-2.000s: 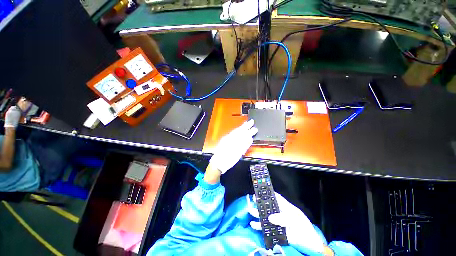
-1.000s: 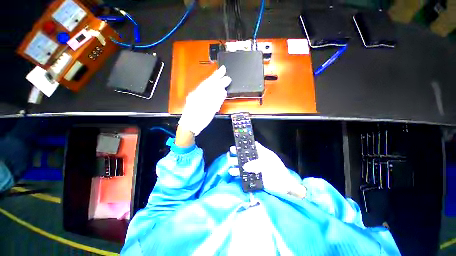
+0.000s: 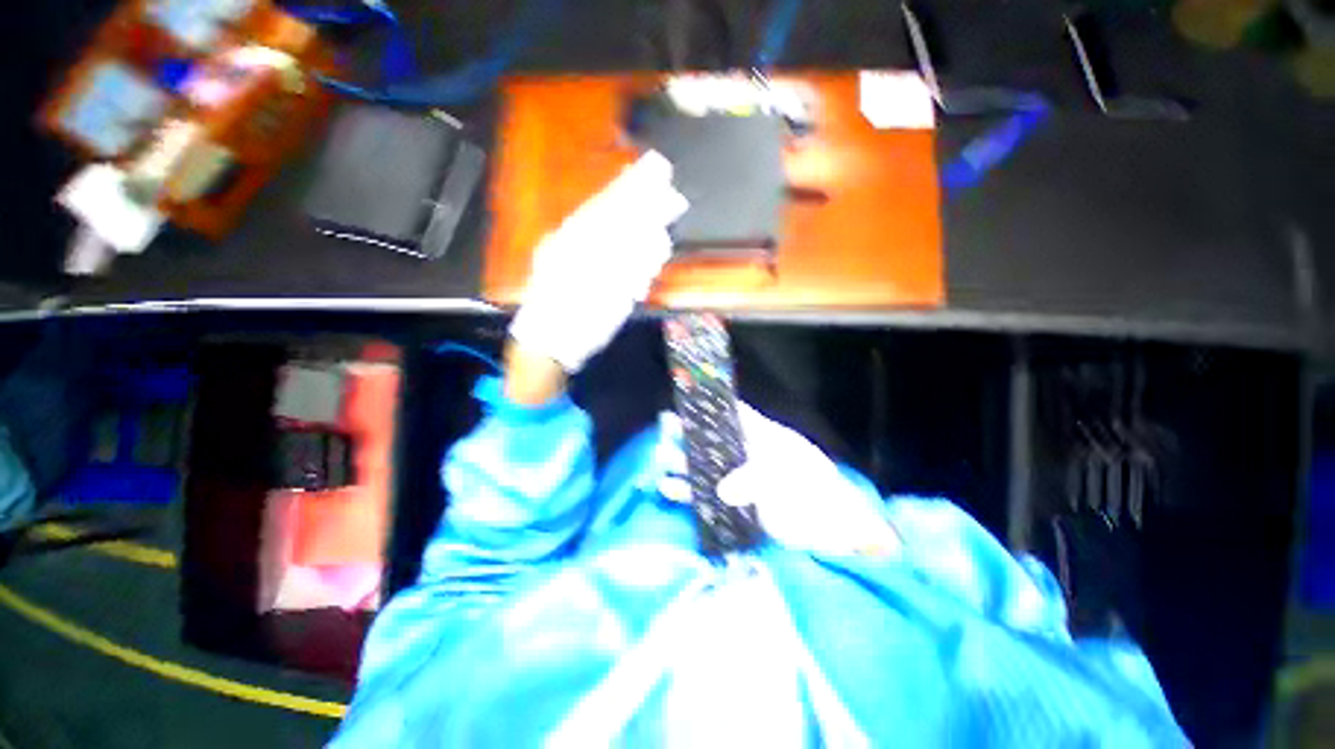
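The frame is blurred. A dark square set-top box (image 3: 728, 182) lies on the orange test fixture (image 3: 864, 220), its far edge at the fixture connectors (image 3: 728, 97). My left hand (image 3: 597, 269), in a white glove, rests at the box's left edge with its fingertips on it; I cannot see a grip. My right hand (image 3: 798, 486), also white-gloved, holds the long black remote control (image 3: 709, 432) in front of the bench edge, its top end towards the fixture.
Another set-top box (image 3: 384, 176) lies left of the fixture. An orange meter case (image 3: 198, 110) stands further left. A blue marker pen (image 3: 997, 142) and two dark boxes lie at right. Below the bench are a red-pink-lined bin (image 3: 372, 483) at left and a dark rack of boxes at right.
The view has tilted down, then shifted slightly and blurred. My left hand remains at the box and my right hand still holds the remote control.
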